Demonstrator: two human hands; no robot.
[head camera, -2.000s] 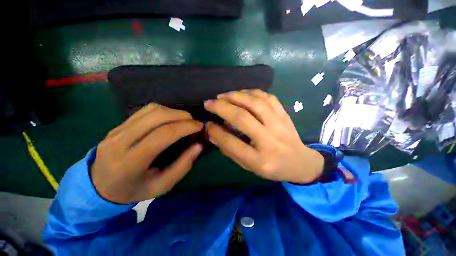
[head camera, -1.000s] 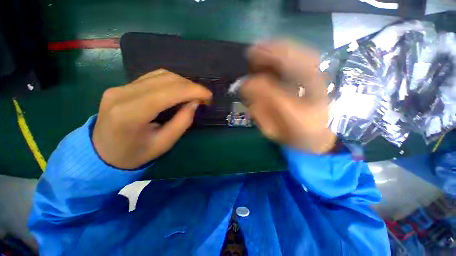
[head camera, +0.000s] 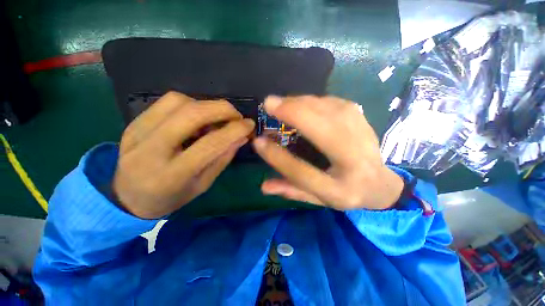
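Observation:
A black phone housing (head camera: 245, 107) lies on the black foam pad (head camera: 215, 63), largely covered by both hands. The blue-and-silver main board (head camera: 272, 121) shows at its right part, between my hands, with a small orange flex piece (head camera: 285, 130) on it. My left hand (head camera: 179, 149) is over the left part of the housing, thumb and fingertips together at the board's left edge; whether they pinch a small part is hidden. My right hand (head camera: 334, 152) is over the right end, its fingers apart around the board, with nothing seen in it.
A shiny silver-clear heap of bags (head camera: 466, 101) lies at the right beside a white sheet (head camera: 421, 24). Small white scraps (head camera: 386, 73) lie on the green mat. Red tape (head camera: 63, 61) and yellow tape (head camera: 24, 173) mark the left side. Coloured items (head camera: 496, 254) show at the lower right.
My right hand, blurred and raised a second ago, has come down to the board with its fingers spread. A white piece seen near its fingertips no longer shows. My left hand stays over the housing.

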